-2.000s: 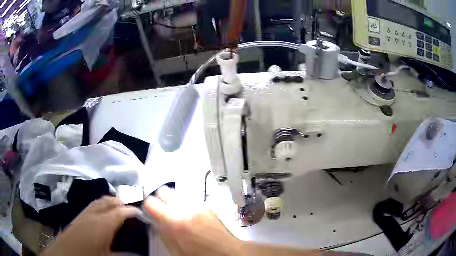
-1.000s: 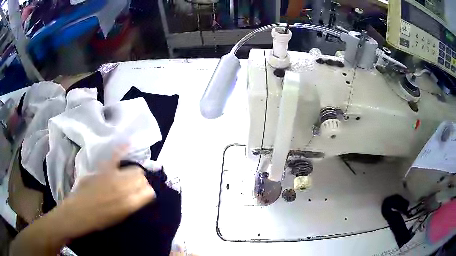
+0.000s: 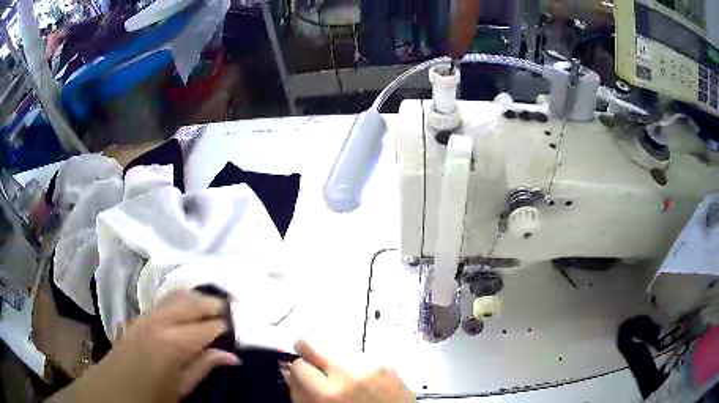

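The black fabric panel (image 3: 236,379) lies at the bottom, left of the sewing machine, with a white fabric panel (image 3: 209,228) above it. My left hand (image 3: 177,338) grips the black fabric at its upper left, fingers closed on a dark fold. My right hand (image 3: 335,381) is at the bottom edge and pinches the right end of the black fabric's top edge between thumb and finger. The presser foot area (image 3: 440,321) is to the right, apart from both hands. The lower part of the black panel is cut off by the picture's edge.
The cream sewing machine (image 3: 599,197) spans the right, with a grey lamp (image 3: 355,161) beside its head. A cut-piece pile (image 3: 83,212) lies left. A black strip (image 3: 640,358) and pink item (image 3: 705,358) lie far right. A control panel (image 3: 670,63) is top right.
My left hand has shifted slightly and now grips the black fabric's edge. My right hand has come up from the bottom edge and taken hold of the fabric. The white panel reaches further right.
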